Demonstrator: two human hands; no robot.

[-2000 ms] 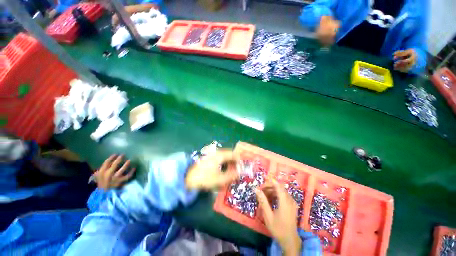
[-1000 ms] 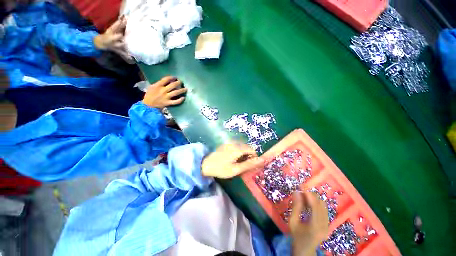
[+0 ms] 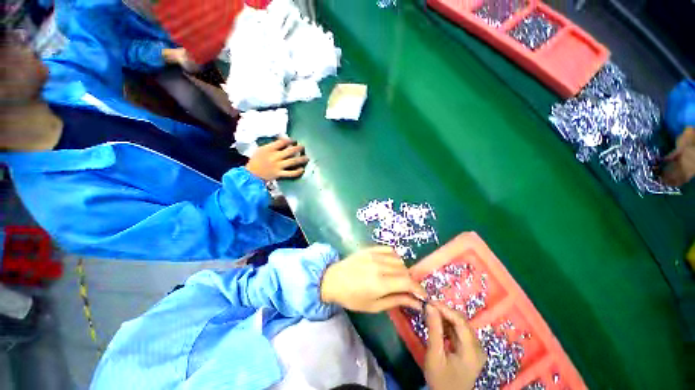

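My left hand reaches over the near left corner of the salmon-red parts tray. My right hand is over the tray's near side. The fingertips of both hands meet above the first compartment, pinched on a small metal piece; the fingers hide most of it, so its shape cannot be told. Small silver parts lie loose in the compartments. A small pile of silver openwork metal frames lies on the green surface just beyond my left hand. The tray is cut off by the bottom edge.
A person in a blue smock sits at left, a hand on the table edge. Beyond are crumpled white wrapping, a small carton and a red crate. Across are another tray, a large frame pile and another person's hand.
My hands have come together at the fingertips; my right hand has left the tray's second compartment. The lone piece left of the small frame pile is gone. The view has shifted slightly.
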